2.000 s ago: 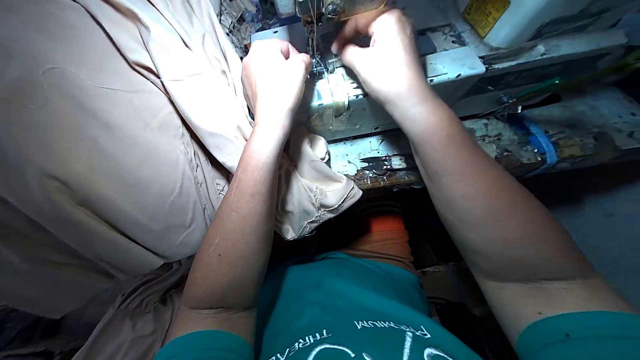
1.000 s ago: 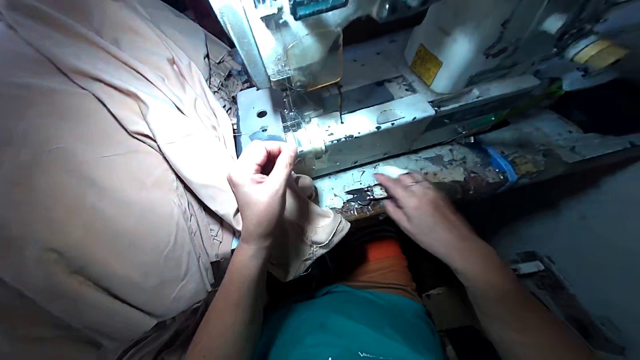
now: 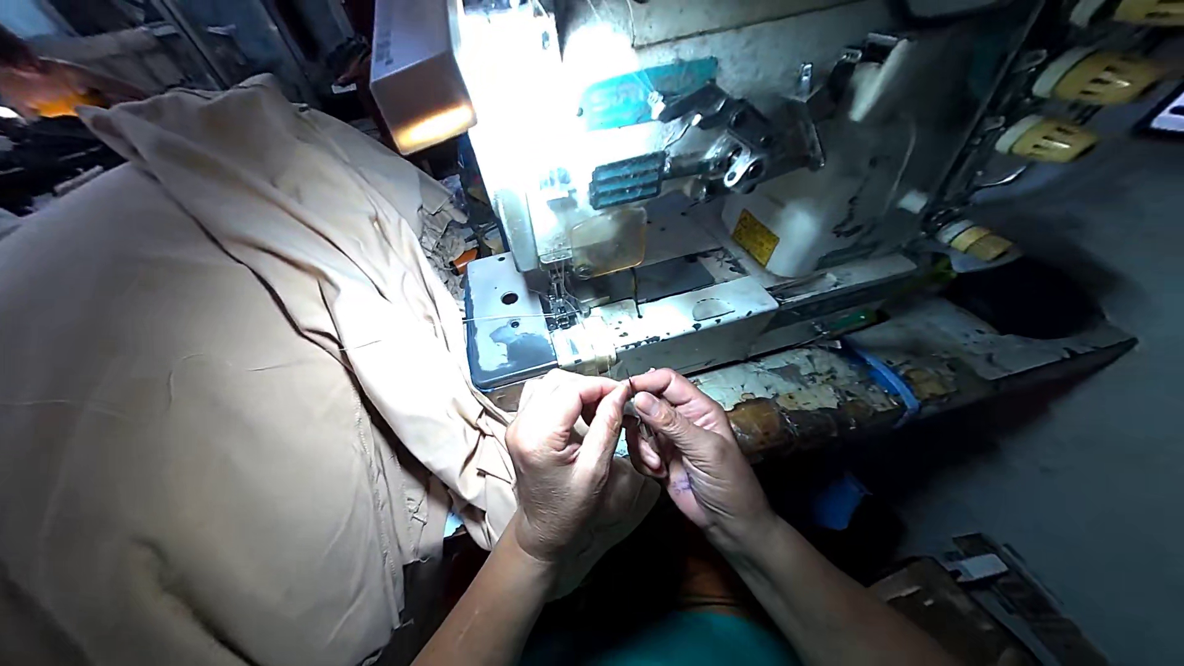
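Note:
My left hand [image 3: 569,453] and my right hand [image 3: 694,453] meet fingertip to fingertip in front of the sewing machine's bed [image 3: 684,314]. Something small and dark, too small to identify, shows between the fingertips; which hand grips it is unclear. Behind them, the needle and presser foot area [image 3: 560,310] has fine threads running from it, under a bright lamp. Beige fabric [image 3: 231,444] is heaped to the left, and part of it hangs below my left hand.
A worn table edge [image 3: 795,416] with a blue strap [image 3: 883,379] runs to the right. Yellowish thread tension knobs [image 3: 1050,139] stick out at upper right. Part of another person [image 3: 46,83] shows at far upper left.
My right hand has left the table edge and come up to my left hand, so their fingertips meet. The view has tilted up, showing more of the machine.

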